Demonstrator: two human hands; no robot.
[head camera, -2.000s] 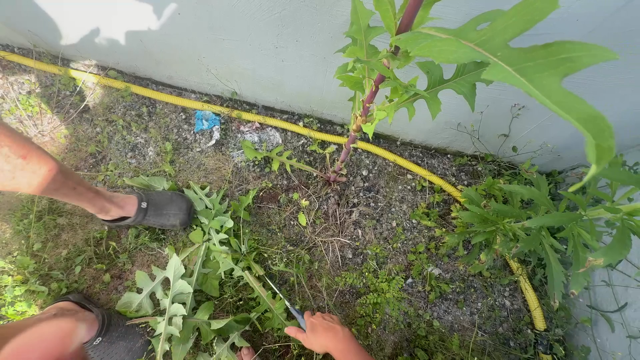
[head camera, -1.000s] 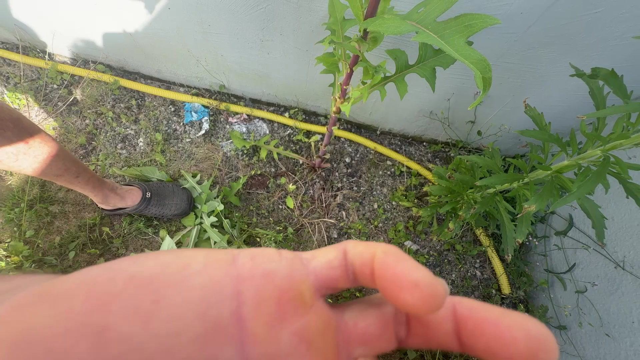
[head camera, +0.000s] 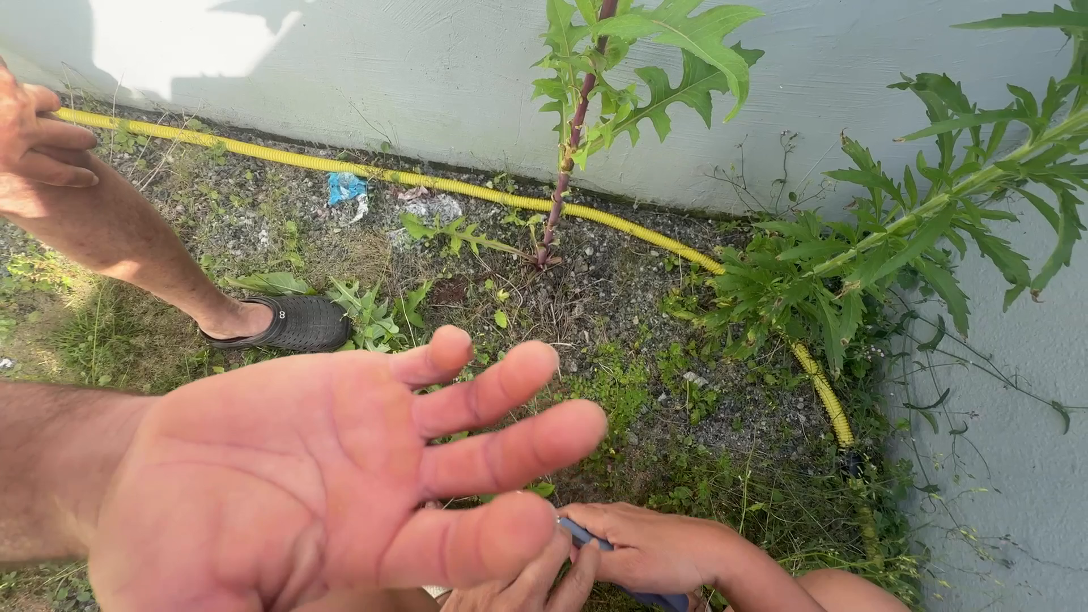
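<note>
At the bottom edge, my right hand (head camera: 650, 544) is closed around a blue-grey handle (head camera: 586, 534), apparently that of a knife. My left hand (head camera: 531, 582) is beside it, its fingertips close against the handle and partly hidden. Another person's open, bare hand (head camera: 280, 476) extends from the left, palm towards the camera, covering part of the view just above my left hand. Beyond the hands, a tall leafy weed with a purple stem (head camera: 574, 140) grows out of the gravel by the wall. Cut or pulled leaves (head camera: 374, 314) lie near a black clog (head camera: 308, 323).
A yellow corrugated hose (head camera: 501, 197) runs along the foot of the grey wall (head camera: 425, 93). The other person's bare leg (head camera: 144, 238) stands at left, their second hand (head camera: 42, 140) on it. Blue litter (head camera: 346, 187) lies beside the hose. A bushy plant (head camera: 816, 280) leans right.
The other person's near hand has opened, fingers spread, and sits further left than a second ago. Both my hands now show at the bottom; two seconds ago one hand held the blue-handled tool there.
</note>
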